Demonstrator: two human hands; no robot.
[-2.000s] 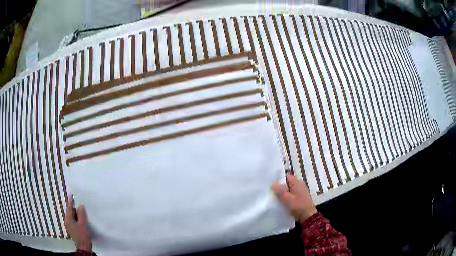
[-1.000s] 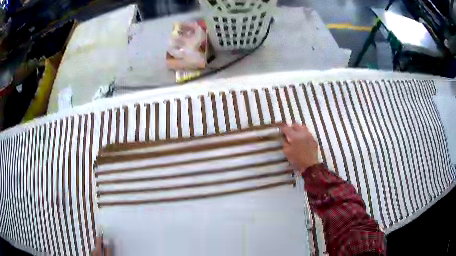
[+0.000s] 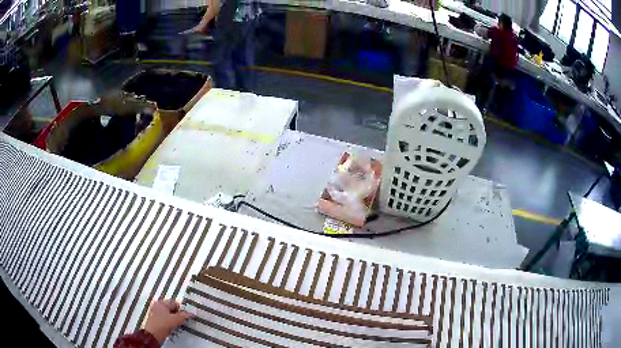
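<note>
A stack of white sheets with brown strips (image 3: 310, 314) lies crosswise on the overlapped striped row (image 3: 102, 251), its lower part cut off by the picture's bottom edge. The strips are bunched into a thicker brown band along its far edge. My left hand (image 3: 163, 319), bare with a red patterned sleeve, is at the stack's left edge, with thumb and fingers closed on the sheet edge. My right hand is out of the picture.
Beyond the row, a side table (image 3: 286, 177) holds a perforated white plastic basket (image 3: 432, 153), a pink-and-white packet (image 3: 351, 190) and a black cable (image 3: 299, 225). Open cartons (image 3: 102, 132) stand at the left. A person in red (image 3: 504, 47) is at a far bench.
The view has tilted up and swung, showing more of the workshop. My right hand has left the stack's far right corner and the picture. My left hand shows more fully at the left edge.
</note>
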